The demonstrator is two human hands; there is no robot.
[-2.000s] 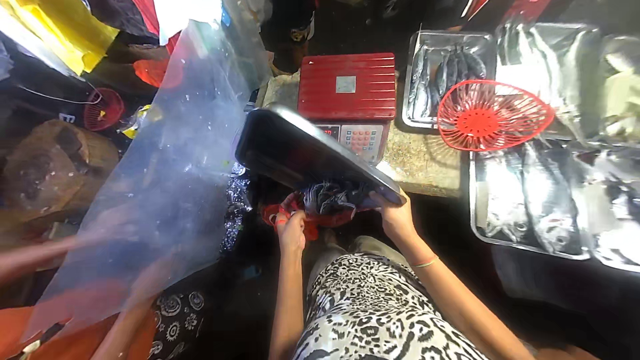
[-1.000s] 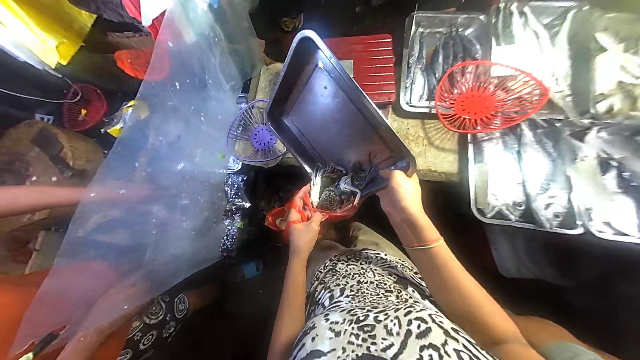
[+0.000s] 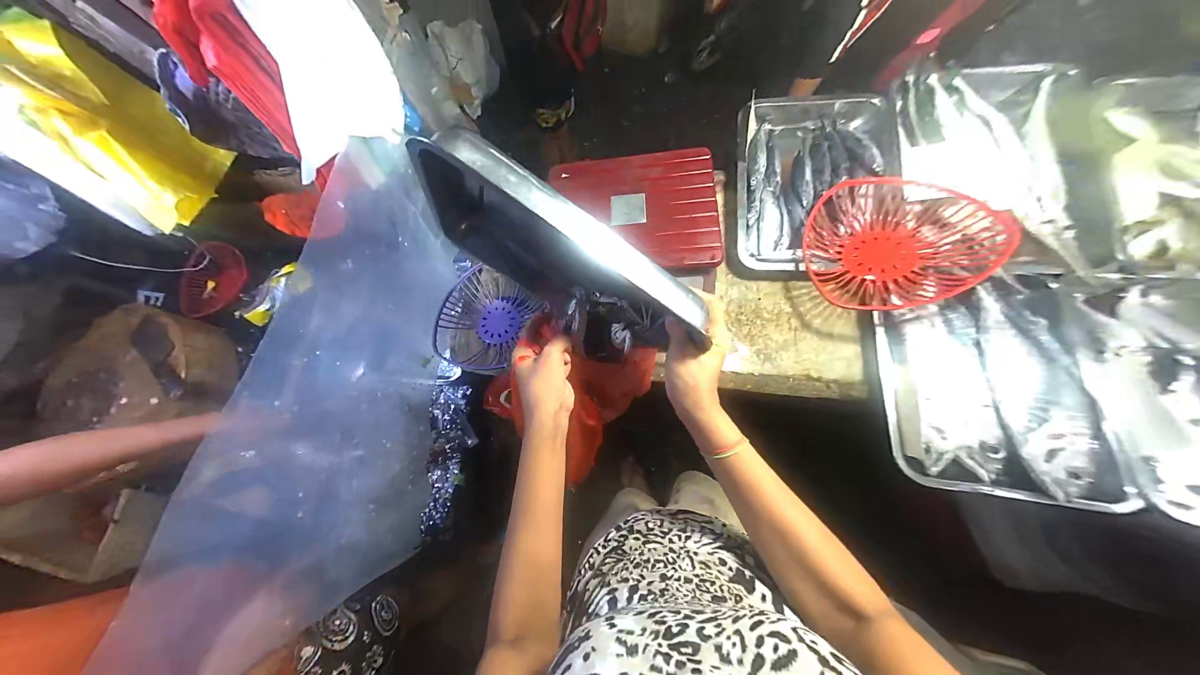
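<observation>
My right hand [image 3: 697, 361] grips the lower right end of a metal tray [image 3: 581, 230], which is tilted steeply, its far end raised to the upper left. My left hand [image 3: 546, 380] holds the edge of a red plastic bag [image 3: 586, 412] just under the tray's low end. Dark, glistening seafood [image 3: 623, 328], its kind hard to tell, lies between the tray's lower edge and the bag's mouth. A purple plastic basket [image 3: 497, 322] is left of my left hand. Behind the tray, a red-covered scale [image 3: 656, 202] stands on the worn counter [image 3: 797, 328].
Metal trays of fish [image 3: 1012, 487] fill the right side, with a red plastic basket [image 3: 900, 244] over them. A translucent plastic sheet [image 3: 309, 403] hangs at left. Beyond it are a person's forearm [image 3: 112, 455] and a round wooden block [image 3: 141, 375]. Yellow plastic [image 3: 94, 122] hangs upper left.
The tray's inside faced the camera a second ago; now it is turned more edge-on, its underside rim toward me. More of the red bag shows below my left hand.
</observation>
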